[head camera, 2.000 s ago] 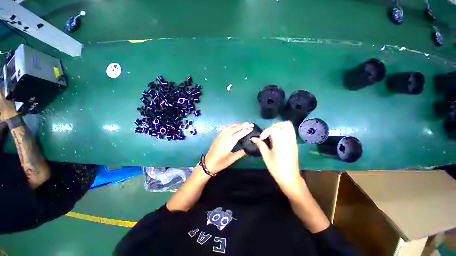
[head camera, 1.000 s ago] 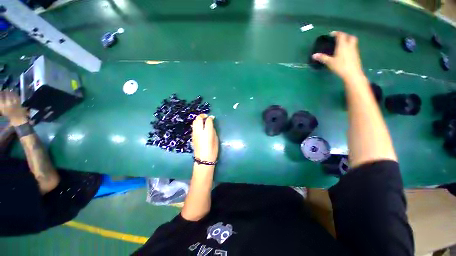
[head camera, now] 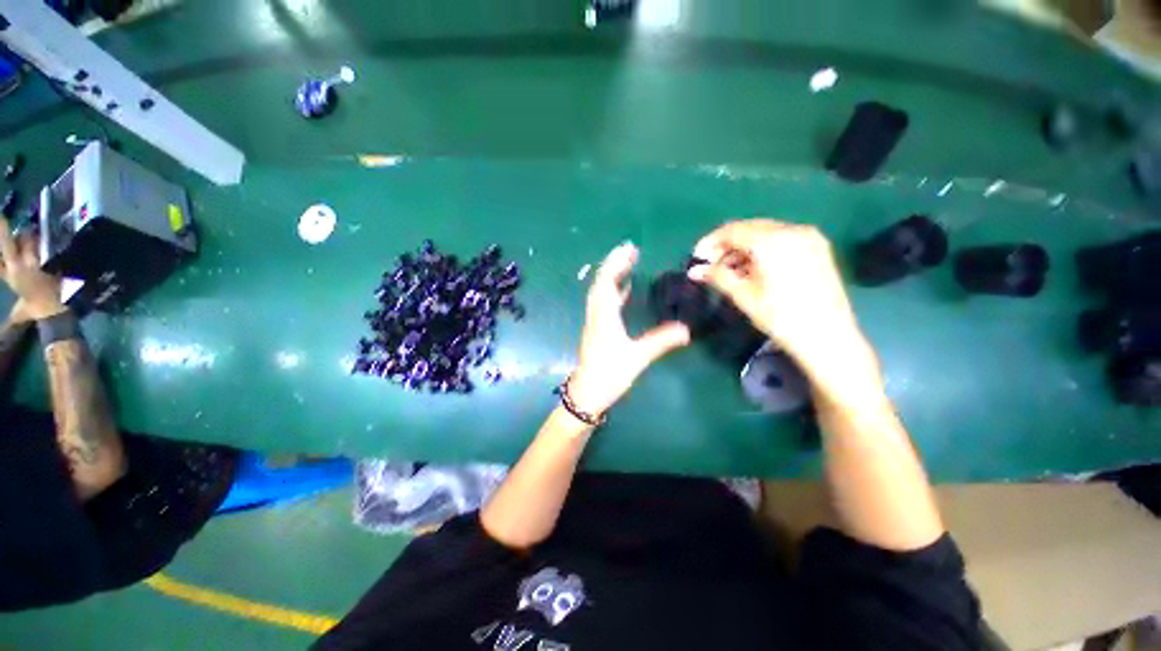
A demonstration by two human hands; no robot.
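Observation:
My left hand (head camera: 624,331) is open, thumb and fingers apart, just left of a black cylindrical housing (head camera: 679,300) on the bench. My right hand (head camera: 779,282) is over the housings, its fingertips pinched together at that housing's top; blur hides whether a small part is between them. A grey-faced housing (head camera: 770,379) shows below my right hand, partly covered. The heap of small black fittings (head camera: 439,318) lies to the left. Another black housing (head camera: 868,140) lies alone on the far half of the bench.
More black housings (head camera: 1003,270) lie to the right. A white disc (head camera: 317,224) and a wired unit (head camera: 316,98) lie at left. A grey-black machine (head camera: 117,223) stands beside another person's arm (head camera: 77,394). A carton (head camera: 1057,547) is at lower right.
My right hand has let go of a housing on the far half and come back to the near housings. My left hand has moved right from the heap and opened beside a housing.

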